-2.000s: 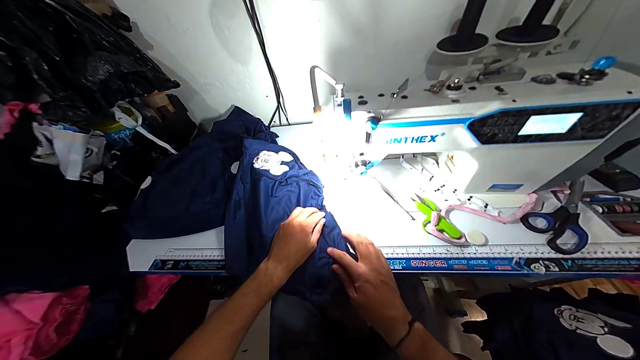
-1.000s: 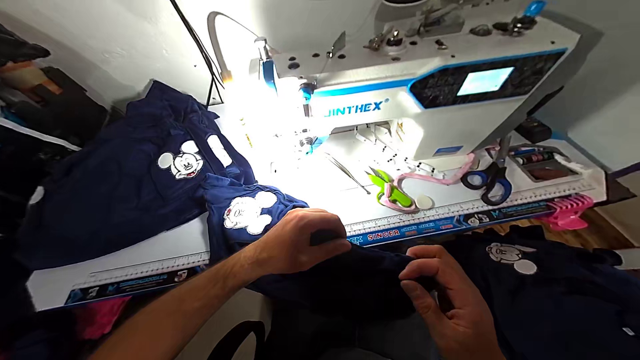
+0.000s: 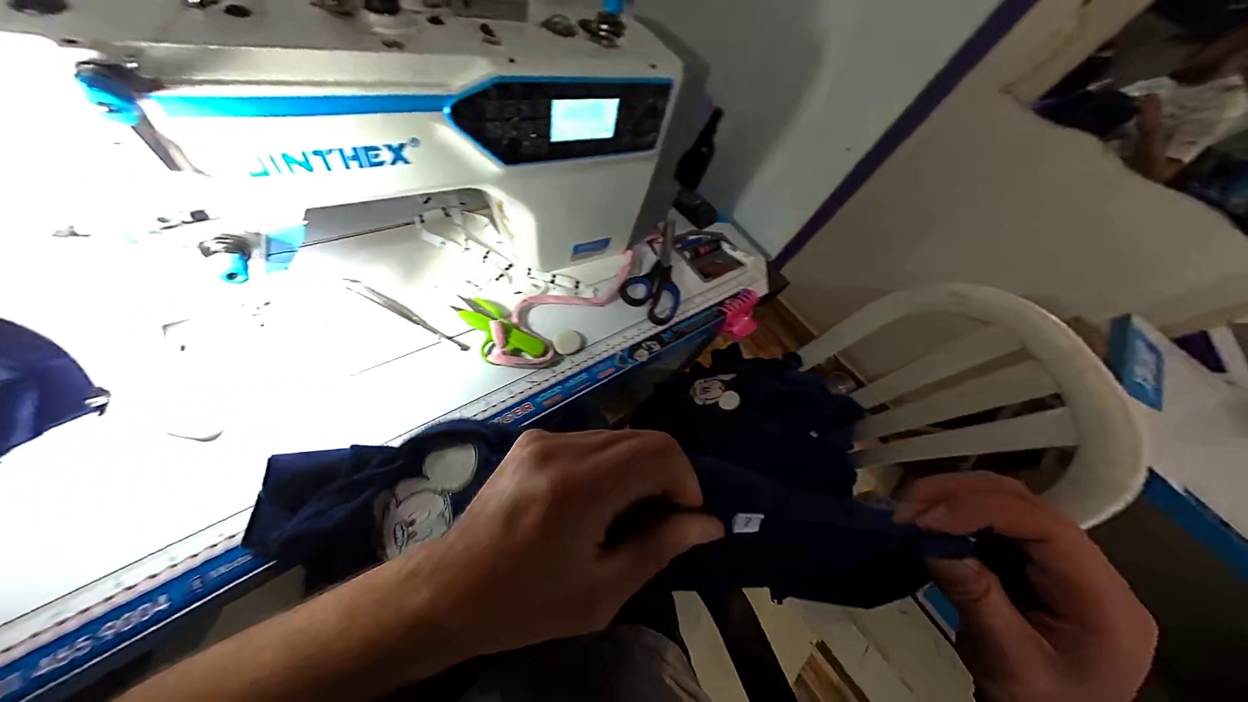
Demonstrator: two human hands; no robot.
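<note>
A navy blue fabric garment (image 3: 809,546) with a small white tag is stretched between my two hands over the front edge of the sewing table. My left hand (image 3: 585,517) pinches it near the middle, beside a pale cartoon mouse print. At the lower right my right hand (image 3: 1033,585) grips the other end between thumb and fingers. Behind them stands a white and blue Jinthex sewing machine (image 3: 409,127) with a lit screen. On its bed lie green-handled snips (image 3: 507,336), metal tweezers (image 3: 409,312) and a round white disc (image 3: 567,341).
Blue-and-black scissors (image 3: 653,288) and a small tray (image 3: 712,255) lie at the table's right end, a pink claw clip (image 3: 740,314) at its edge. A white plastic chair (image 3: 1102,419) holds more navy garments (image 3: 760,419). Another person (image 3: 1185,107) is partly visible at the upper right.
The view has swung right. The garment, earlier lying on the table under both hands, is now held stretched at the table's front edge, with my right hand farther from my left.
</note>
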